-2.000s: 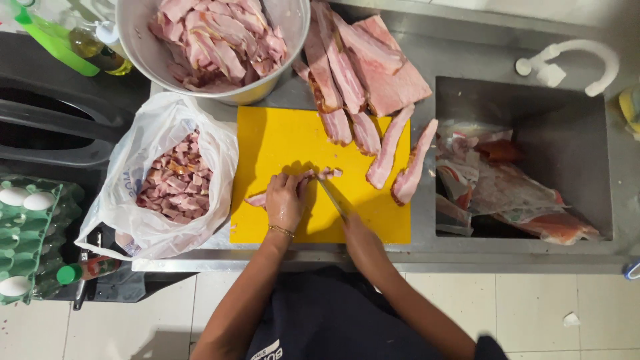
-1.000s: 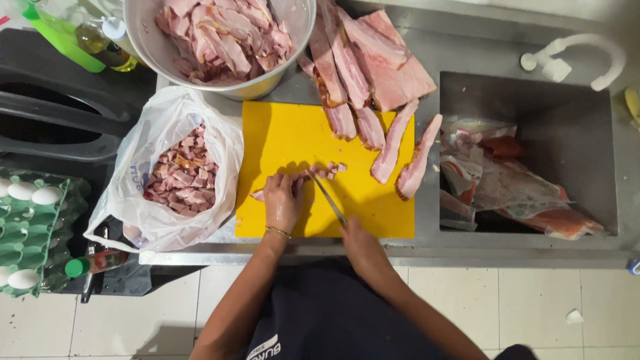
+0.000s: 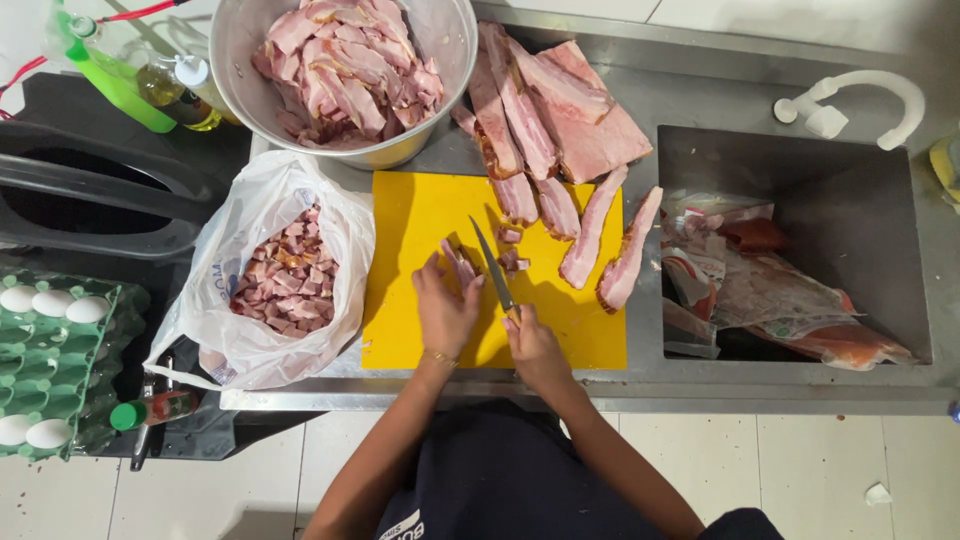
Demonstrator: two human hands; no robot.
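Note:
On the yellow cutting board [image 3: 405, 225], my left hand [image 3: 446, 304] has its fingertips on a short piece of bacon strip [image 3: 459, 264]. My right hand [image 3: 534, 341] grips a kitchen knife [image 3: 491, 262] by its handle, the blade angled up and left, just right of that piece. Small cut bacon pieces [image 3: 513, 262] lie right of the blade. Bacon strips [image 3: 595, 232] rest across the board's upper right and beyond its edge, near a larger bacon slab [image 3: 592, 124]. Left of the board, a white plastic bag [image 3: 202, 300] holds diced bacon [image 3: 289, 277].
A metal pot [image 3: 457, 82] of sliced bacon stands behind the bag. Torn packaging [image 3: 780, 292] lies in the sink [image 3: 787, 172] at right, below a white faucet [image 3: 885, 79]. At left are an egg tray [image 3: 45, 352], a green-capped bottle [image 3: 169, 407] and an oil bottle [image 3: 169, 94].
The bacon piece at my left hand now stands tilted away from the board's front edge; the knife has moved from over the strip to its right, its tip pointing farther up the board.

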